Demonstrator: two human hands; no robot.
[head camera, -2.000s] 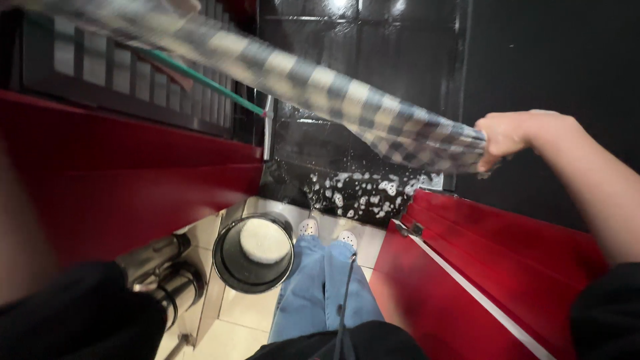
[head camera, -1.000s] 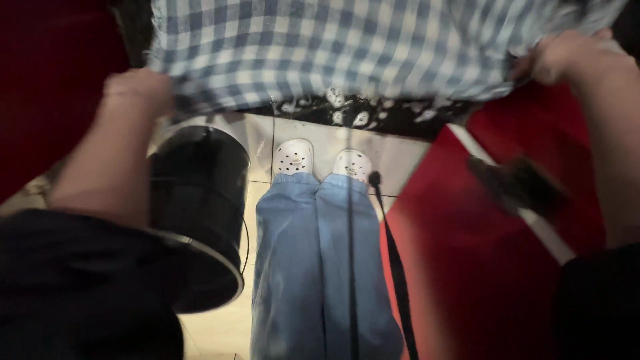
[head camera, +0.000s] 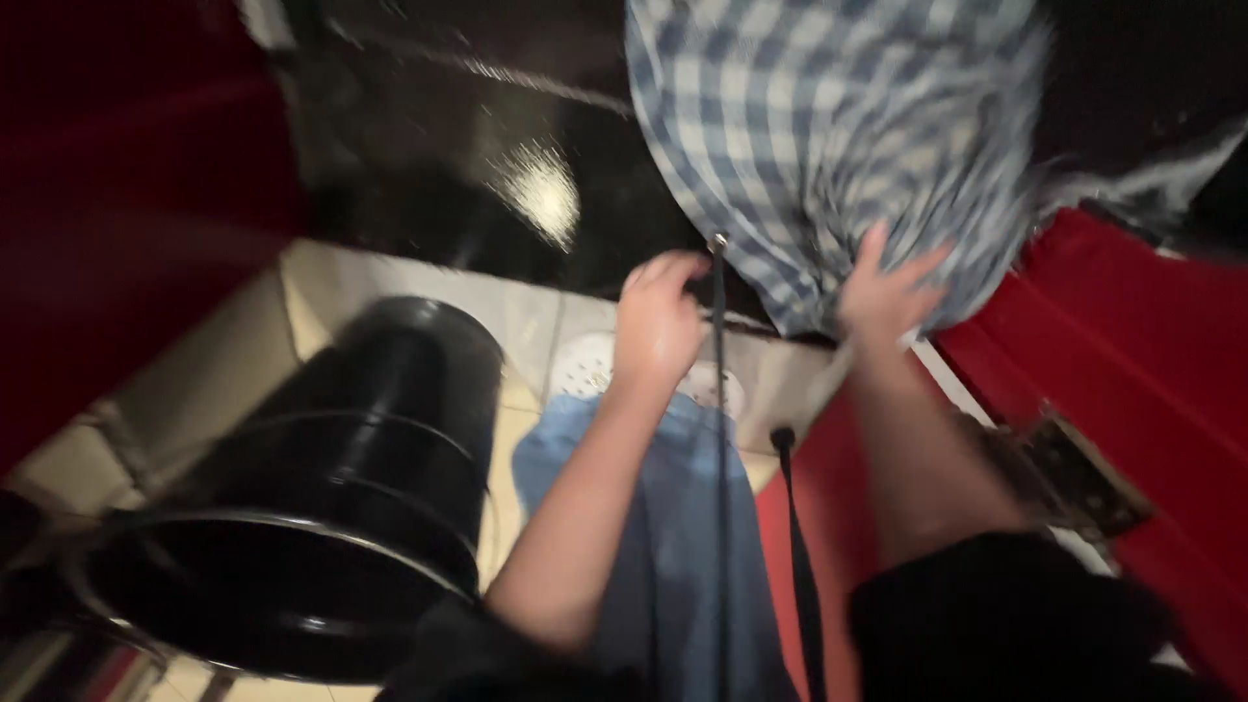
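A blue-and-white checked cloth (head camera: 829, 146), partly bunched, lies over the dark glossy surface at the upper right. My right hand (head camera: 887, 292) rests with spread fingers on its lower part, beside the red panel. Just left of the cloth's lower edge is my left hand (head camera: 663, 307), its fingers curled; whether it touches the cloth edge or anything else cannot be told through the blur. A thin black cord (head camera: 721, 439) hangs in front of my legs, close to that hand.
A black bucket (head camera: 361, 448) stands on the pale tiles at my left. Red panels flank both sides (head camera: 127, 195), (head camera: 1150, 361), the right one with a metal latch (head camera: 1087, 468). White clogs (head camera: 583, 366) and blue jeans show below. The dark surface (head camera: 419, 175) reflects a light.
The cloth, stretched between both hands a second ago, is now bunched at the upper right. My left hand is off its former hold, and my right hand's fingers have spread.
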